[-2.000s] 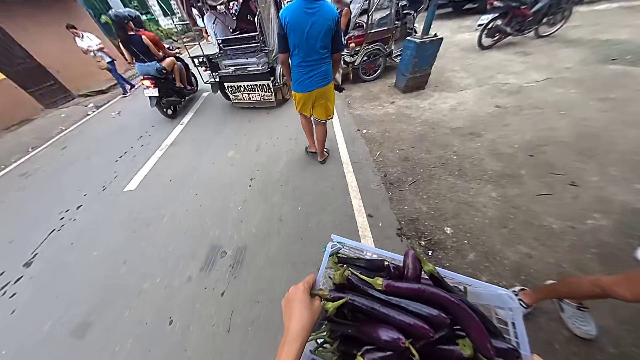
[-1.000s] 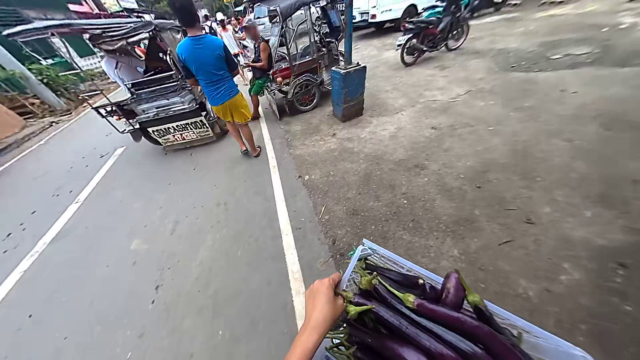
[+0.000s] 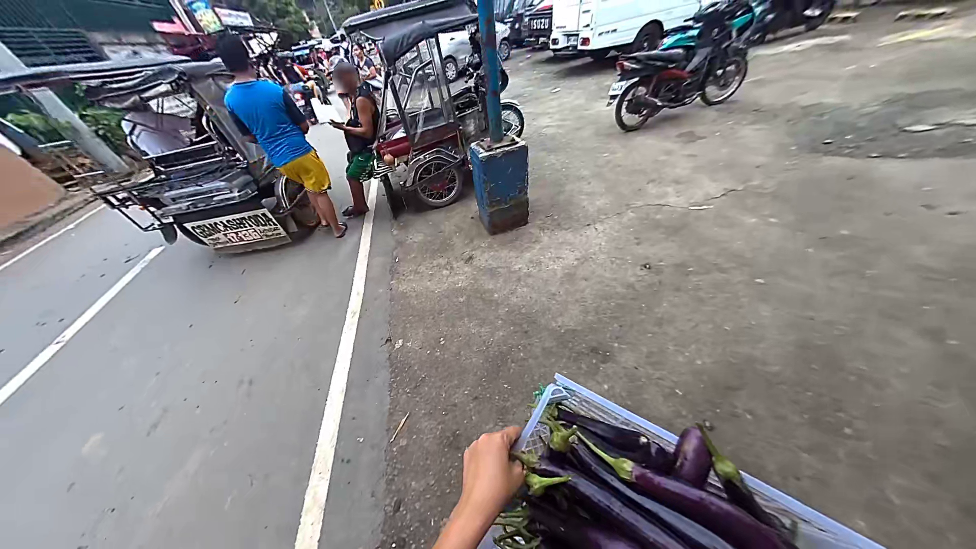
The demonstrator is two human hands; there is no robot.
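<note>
At the bottom right of the head view, a pale plastic crate [image 3: 637,418] is heaped with long purple eggplants [image 3: 686,499] with green stems. My left hand [image 3: 490,469] grips the crate's left rim, its fingers curled over the edge near the upper left corner. Some stems lie close against the fingers. The crate's lower part runs out of the frame. My right hand is out of view.
A blue concrete post base [image 3: 500,187] with a pole stands ahead, by a parked tricycle [image 3: 435,152]. Left of it, a person in a blue shirt [image 3: 268,122] stands beside another tricycle [image 3: 221,183], facing a second person [image 3: 360,122]. A motorcycle [image 3: 679,84] stands at upper right.
The view has swung right and moved forward, so the post base and tricycles appear nearer. The crate remains in my left hand. The passing person's legs at the right edge have left the view.
</note>
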